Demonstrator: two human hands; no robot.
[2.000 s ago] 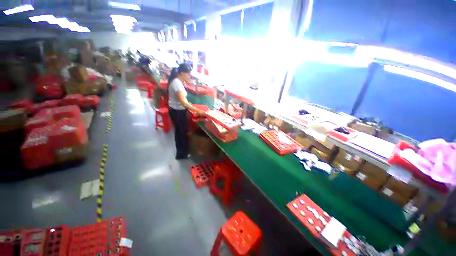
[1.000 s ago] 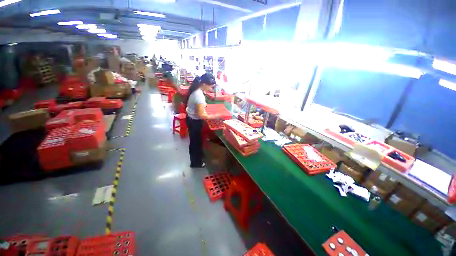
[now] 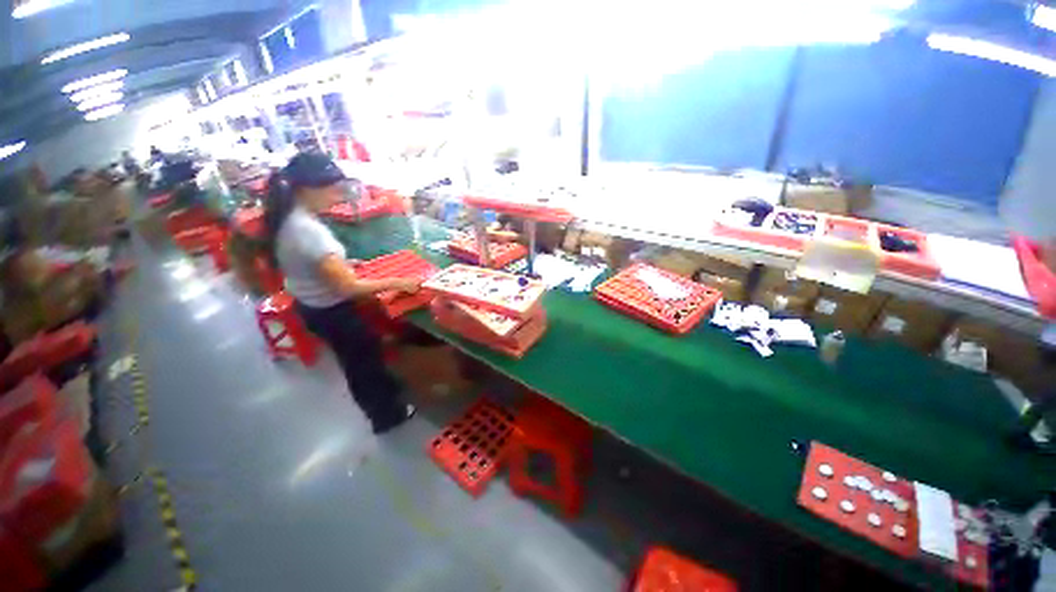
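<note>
Neither of my hands is in the picture. Nearest in front, a shallow red tray (image 3: 863,491) with small white round parts lies on the green bench at the lower right. A white card (image 3: 935,522) lies across it. A loose heap of small black-and-white parts (image 3: 1019,534) is beside its right end, blurred. Farther back, a red compartment tray (image 3: 658,297) lies on the bench with a pale slip on it. A heap of white pieces (image 3: 759,328) is to its right.
A person (image 3: 329,283) stands at the bench's left side, by stacked red trays (image 3: 489,306). Red stools (image 3: 544,458) and a red tray (image 3: 474,445) are on the floor along the bench edge. A raised white shelf (image 3: 695,249) holds red trays, with cartons beneath. Yellow-black lines mark the floor.
The view has swung right and tilted, so the bench fills more of it and the shallow tray shows more fully. The person's arm now reaches towards the stacked trays.
</note>
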